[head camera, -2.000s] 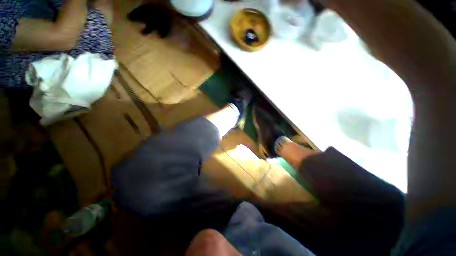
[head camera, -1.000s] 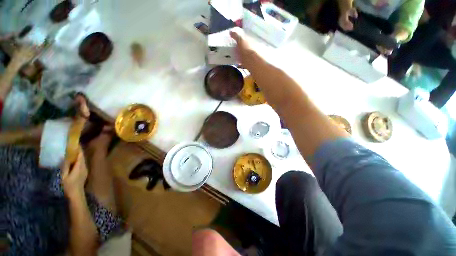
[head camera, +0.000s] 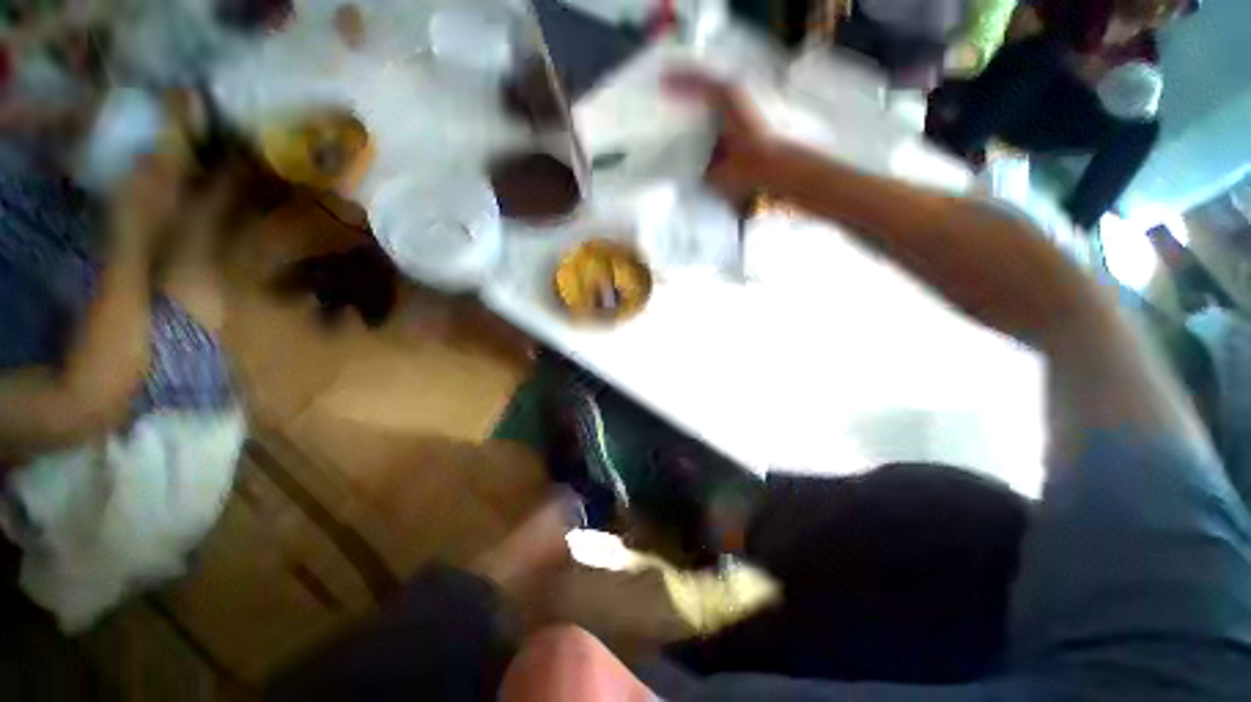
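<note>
My right hand (head camera: 738, 135) is blurred at the upper middle, at the end of my outstretched right arm. It is on a white and dark grey carton (head camera: 638, 117) held tilted over the table; the exact finger grip is unclear. My left hand is not in view. A round yellow-brown dish (head camera: 602, 281) with a dark centre lies near the table edge. A dark brown round piece (head camera: 535, 187) lies behind it, partly covered by the carton's edge.
A round white tub (head camera: 436, 231) and another yellow-brown dish (head camera: 318, 148) are at the table's left edge. A person (head camera: 103, 322) sits at the left with a white cloth on the lap. Other people are across the table.
My right hand and the carton are now nearer to me, with the carton tilted over the round pieces. The view has swung, showing more floor and my legs.
</note>
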